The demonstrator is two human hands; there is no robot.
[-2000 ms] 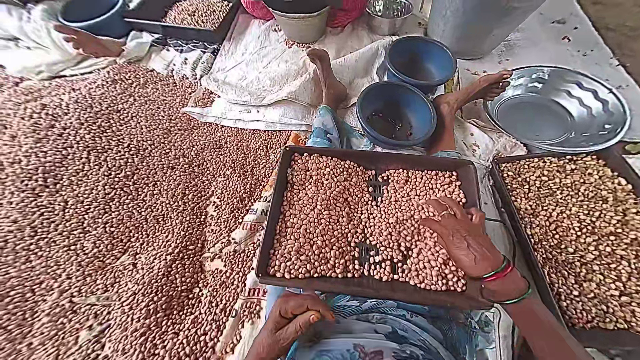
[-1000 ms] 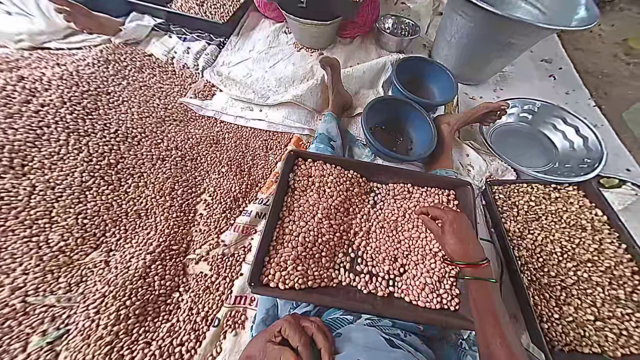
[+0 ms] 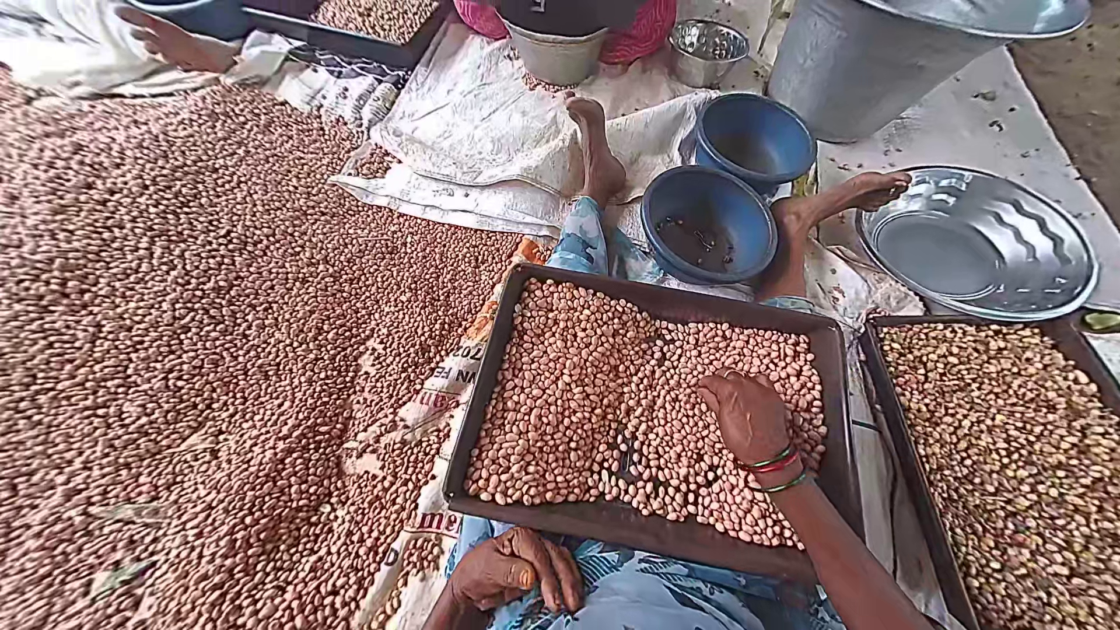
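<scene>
A dark rectangular tray [image 3: 682,302] lies across my lap, filled with pinkish-brown shelled peanuts [image 3: 560,394] that leave small gaps of its bottom showing near the middle. My right hand [image 3: 748,416], with green and red bangles at the wrist, rests on the peanuts in the tray's right half, fingers bent down; whether a peanut is between the fingertips is hidden. Below the tray's near edge, my left hand [image 3: 516,570] lies on the blue patterned cloth [image 3: 647,604] over my lap, fingers loosely curled, nothing visible in it.
A broad heap of peanuts [image 3: 201,350] covers the left. Two blue bowls [image 3: 709,226] stand beyond the tray, between my feet. At right are a metal basin [image 3: 976,241], another tray of mixed kernels [image 3: 1006,420] and a metal tub [image 3: 875,70]. A person's foot [image 3: 179,39] shows at upper left.
My right hand has moved left over the peanuts since two seconds ago. More of the tray's bottom was bare along its middle then.
</scene>
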